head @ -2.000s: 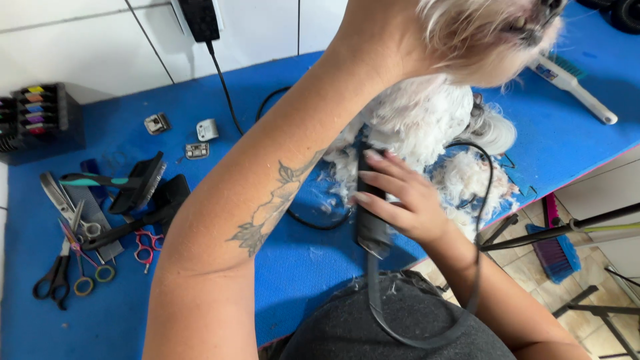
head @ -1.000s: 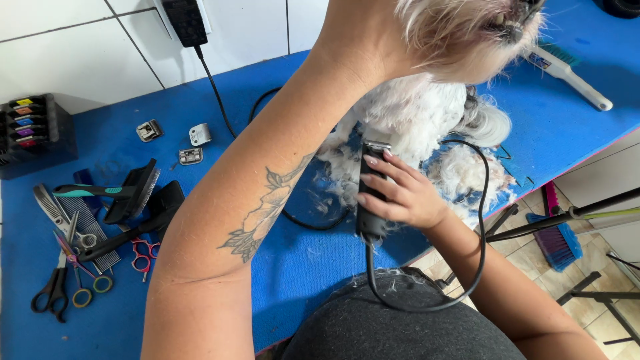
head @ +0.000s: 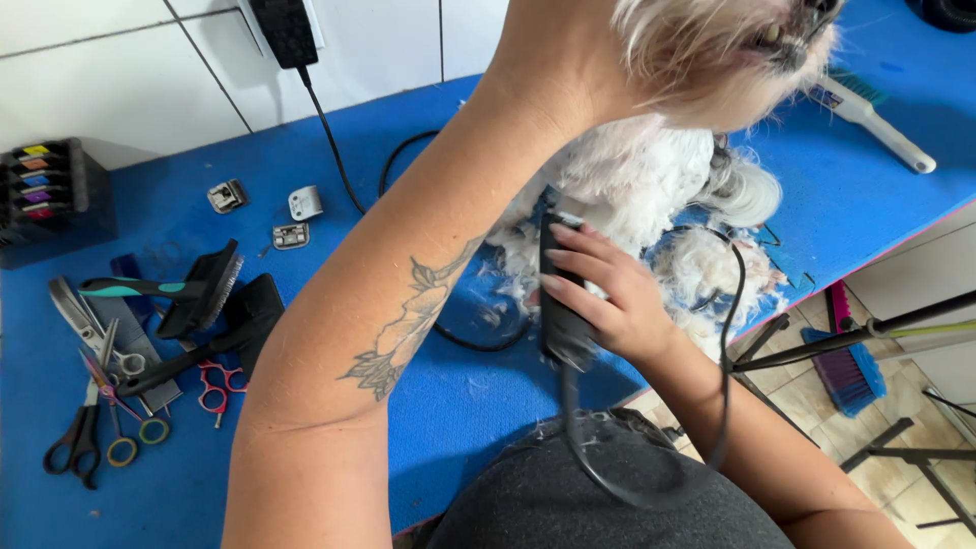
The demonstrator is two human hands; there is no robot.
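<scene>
A white long-haired dog (head: 633, 164) is on the blue mat, its chin raised. My left hand (head: 572, 57) grips the dog's head from below and behind; its fingers are mostly hidden by fur and the frame's top edge. In my right hand (head: 610, 286) is a black corded electric clipper (head: 563, 305), upright, its metal blade end up against the fur of the dog's lower front. The clipper's cord loops over my lap and right forearm. Clumps of cut fur (head: 705, 267) lie beside the dog.
To the left lie a slicker brush (head: 202, 290), scissors (head: 80, 435), a metal comb (head: 133, 343) and detached clipper blades (head: 290, 236). A black rack (head: 57, 202) stands at far left. A white-handled brush (head: 877, 126) lies at right. A broom head (head: 842, 374) is beyond the table's edge.
The clipper stays in my right hand, which has moved only slightly at the dog's lower front. My left hand still holds the dog's head up.
</scene>
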